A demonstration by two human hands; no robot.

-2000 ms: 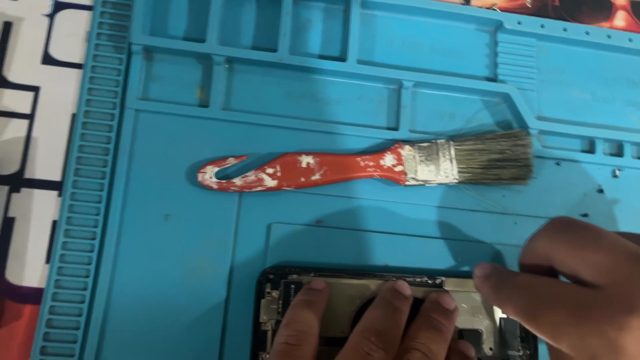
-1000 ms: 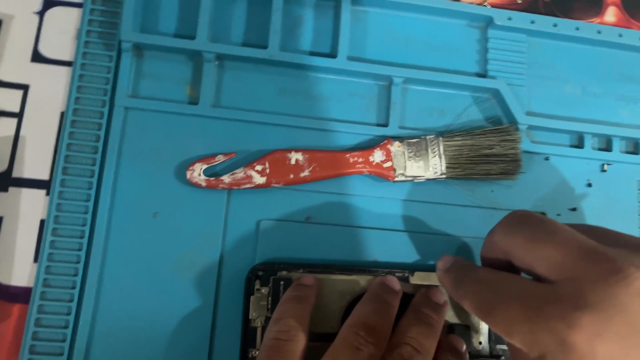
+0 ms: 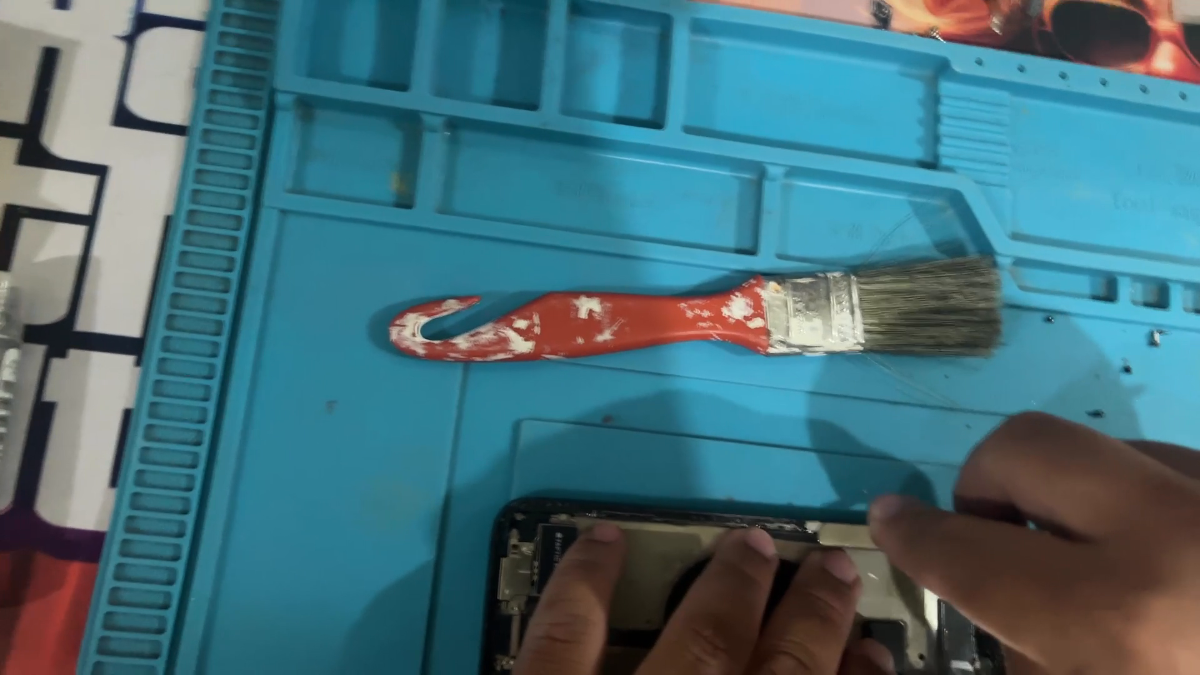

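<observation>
An opened smartphone (image 3: 647, 562) with its inner parts exposed lies at the bottom of the head view, partly cut off by the frame. The fingers of my left hand (image 3: 703, 609) rest spread across its inside. At the phone's upper right edge, my right hand (image 3: 1059, 534) is bent, one fingertip touching or close to a pale strip; whether it holds anything cannot be told. Above the phone, a paintbrush (image 3: 647, 323) with a red, white-smeared handle, metal ferrule and dark bristles lies on the blue silicone repair mat (image 3: 328, 469).
Moulded compartments and ridges cross the mat's upper part. Several tiny screws or bits (image 3: 1156, 337) lie right of the bristles. A patterned surface (image 3: 66, 234) shows beyond the mat's left edge, and a printed picture (image 3: 1116, 33) at the top right.
My right hand has moved slightly left along the phone's upper edge since the earliest frame. My left fingers remain on the phone, and the brush lies where it was.
</observation>
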